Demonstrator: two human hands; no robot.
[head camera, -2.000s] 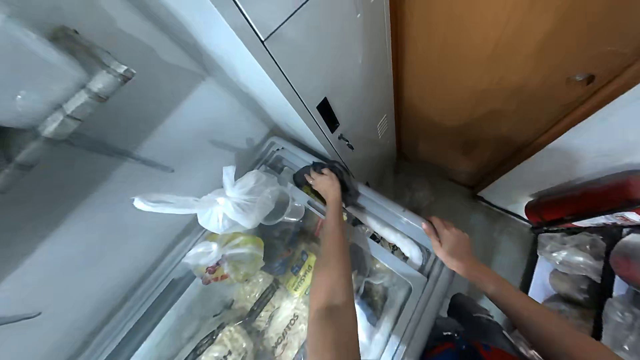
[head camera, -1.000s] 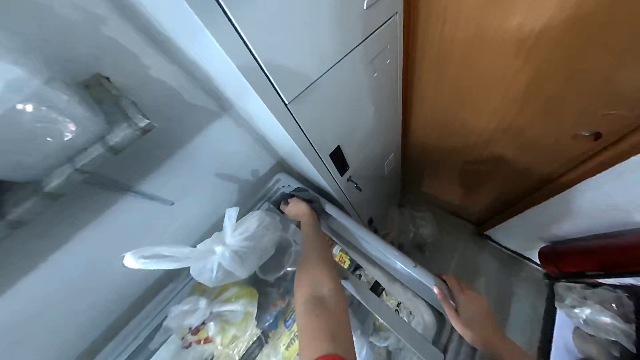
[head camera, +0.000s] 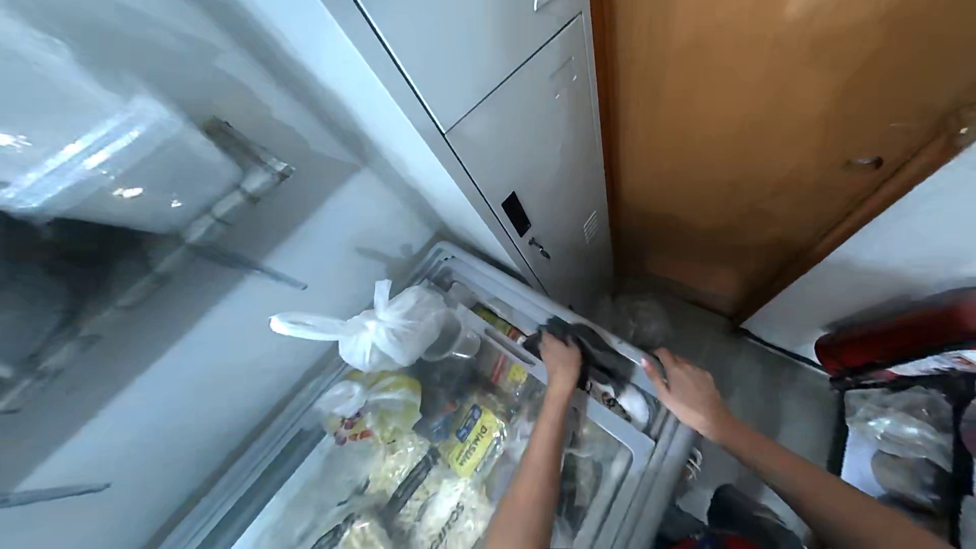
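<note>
A dark cloth is bunched under my left hand, which grips it at the right-hand end of a chest freezer, over the frame of the sliding glass lid. My right hand rests on the freezer's outer rim, thumb on top. A tied white plastic bag and a clear plastic cup stand on the glass. Beside them lies a yellowish plastic bag. Through the glass show a yellow food packet and several bagged foods.
A grey metal locker with a key in its lock stands behind the freezer, beside a wooden door. A shelf bearing a clear plastic container juts from the left wall. At the right are a red object and a black-edged crate with plastic bags.
My left hand, with the dark cloth, has moved along the freezer end from the far corner by the wall toward my right hand. My right hand stays at the rim.
</note>
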